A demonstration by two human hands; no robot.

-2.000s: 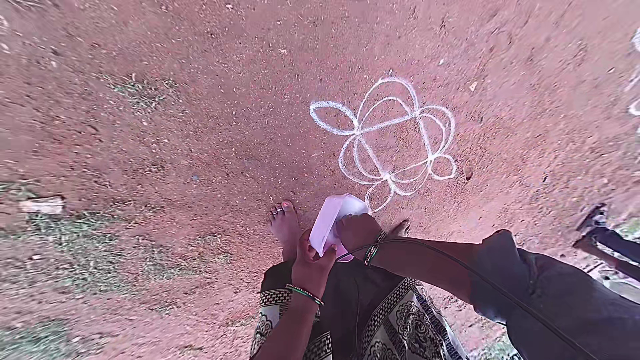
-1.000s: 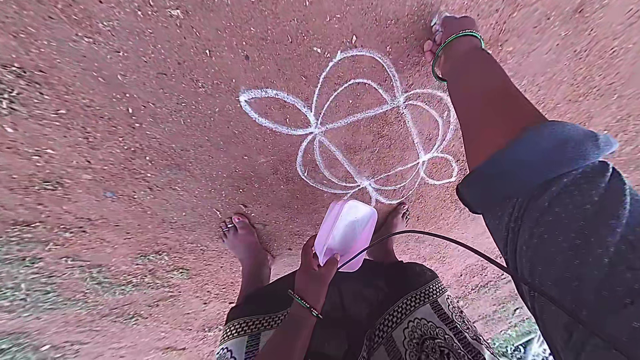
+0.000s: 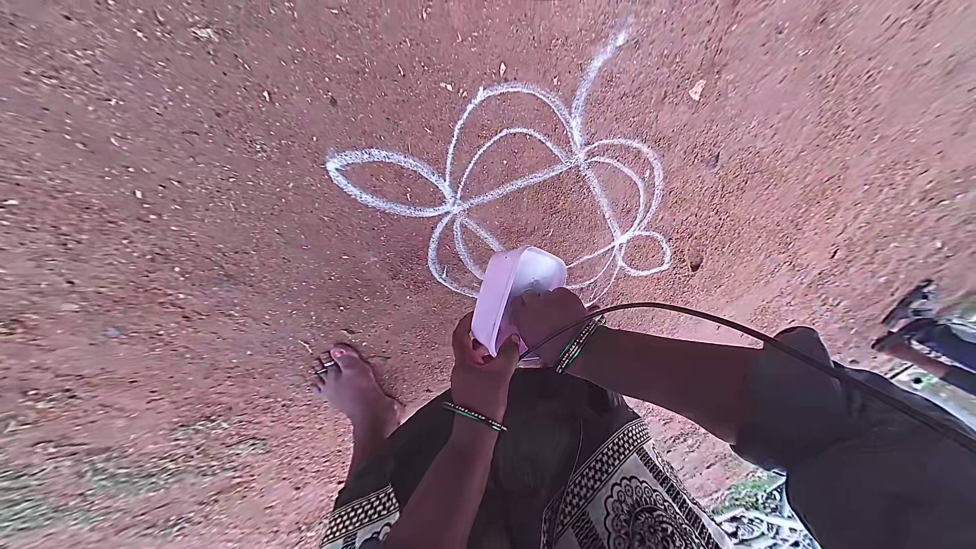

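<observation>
My left hand (image 3: 484, 362) grips a pink plastic container (image 3: 499, 293) by its near end, tilted above the ground. White powder (image 3: 540, 268) lies inside it. My right hand (image 3: 553, 316) reaches into the container, its fingers hidden within, so whether they hold powder cannot be told. On the reddish ground beyond is a white powder line drawing (image 3: 518, 183), with loops around a four-sided middle, a pointed petal at the left and a single curved line running up from its upper right corner. The container covers the drawing's near part.
My bare foot (image 3: 354, 389) stands left of the container. A black cable (image 3: 686, 309) crosses over my right arm. Another person's feet (image 3: 907, 313) show at the right edge. A small stone (image 3: 695, 261) lies right of the drawing, and grass patches grow at lower left.
My right hand has come back from beyond the drawing's upper right to inside the container. A curved white line now runs up from the upper right corner, where none showed two seconds ago.
</observation>
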